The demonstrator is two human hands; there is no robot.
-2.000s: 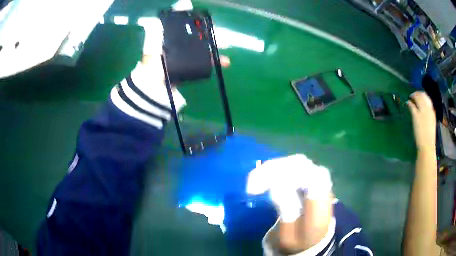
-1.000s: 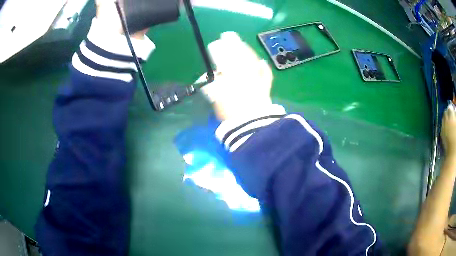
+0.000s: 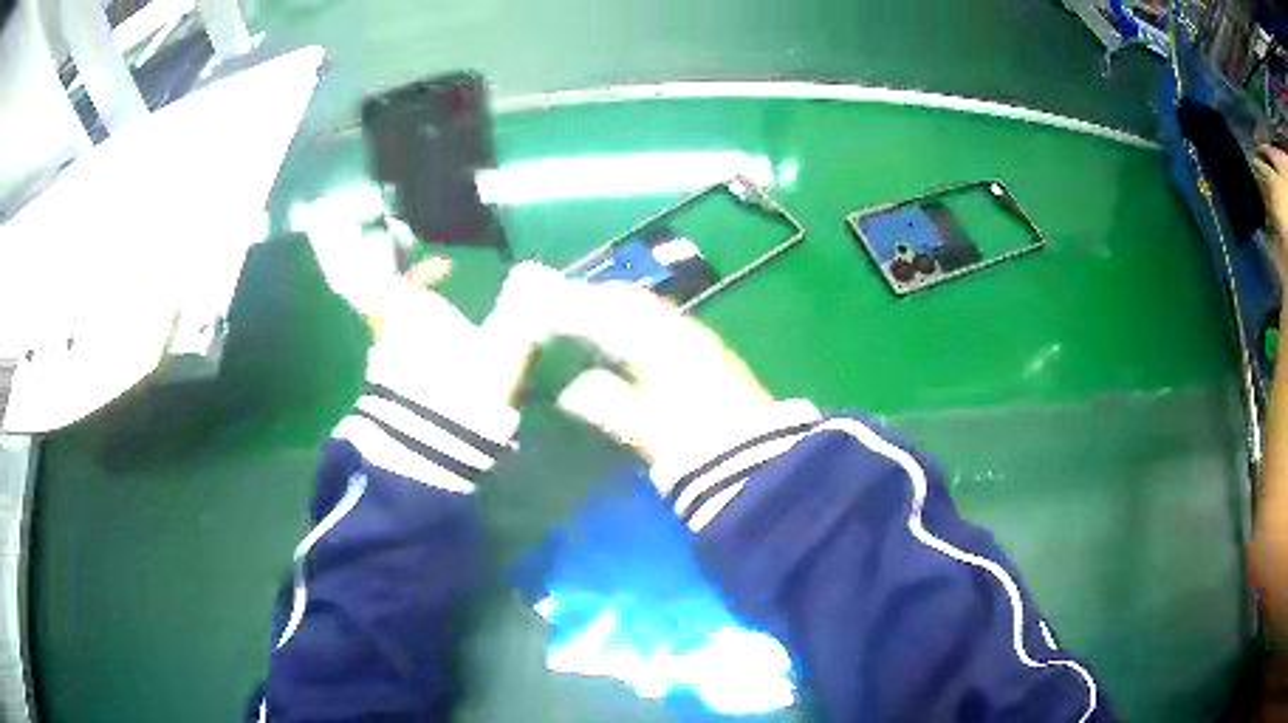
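A dark phone middle frame (image 3: 435, 156) is blurred by motion at upper left, its solid dark block uppermost. My left hand (image 3: 382, 276), in white finger coverings, holds it from its lower left side. My right hand (image 3: 636, 353) is close beside the left, around the frame's lower end. It is blurred with glare, and its grip cannot be made out. Another phone frame (image 3: 661, 266) lies on the belt, partly hidden behind my right hand.
A further phone frame (image 3: 944, 237) lies on the green belt (image 3: 1102, 311). Crumpled blue film (image 3: 636, 593) with strong glare lies near my body. A white slanted plate (image 3: 127, 269) stands at left. Another person's arm (image 3: 1271, 466) shows at the right edge.
The view has shifted, bringing more of the white plate in. The held frame's dark block shows whole again, and my hands are now closer together. The other person's arm is mostly out of view.
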